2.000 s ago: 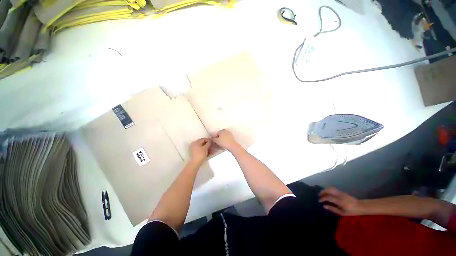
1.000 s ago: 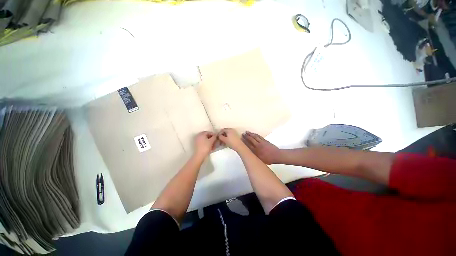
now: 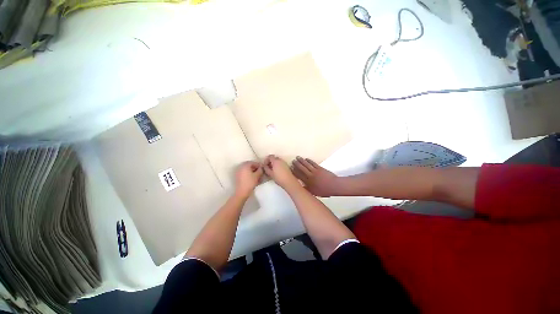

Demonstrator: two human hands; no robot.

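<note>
A large beige fabric panel (image 3: 178,202) with a notch at its back edge and a central seam (image 3: 244,132) lies flat in front of me. My left hand (image 3: 248,175) and my right hand (image 3: 276,168) pinch the panel's near edge at the seam's near end, fingertips almost touching. Any small tool between the fingers is too small to tell. A dark label (image 3: 148,127) and a white label with black characters (image 3: 169,179) are on the panel's left part. Another person's hand (image 3: 314,176) rests on the panel just right of my right hand.
Grey-brown fanned pieces (image 3: 46,214) stand at left, with black snips (image 3: 122,238) beside them. A grey iron (image 3: 423,154) lies at right behind the person's arm. Its cord (image 3: 423,94) runs to the right edge. A black-yellow round item (image 3: 360,16) and yellow-edged bundles (image 3: 92,5) are at the back.
The person in red has reached in from the right and laid a hand on the panel. My hands stay at the seam's near end. The view has shifted slightly.
</note>
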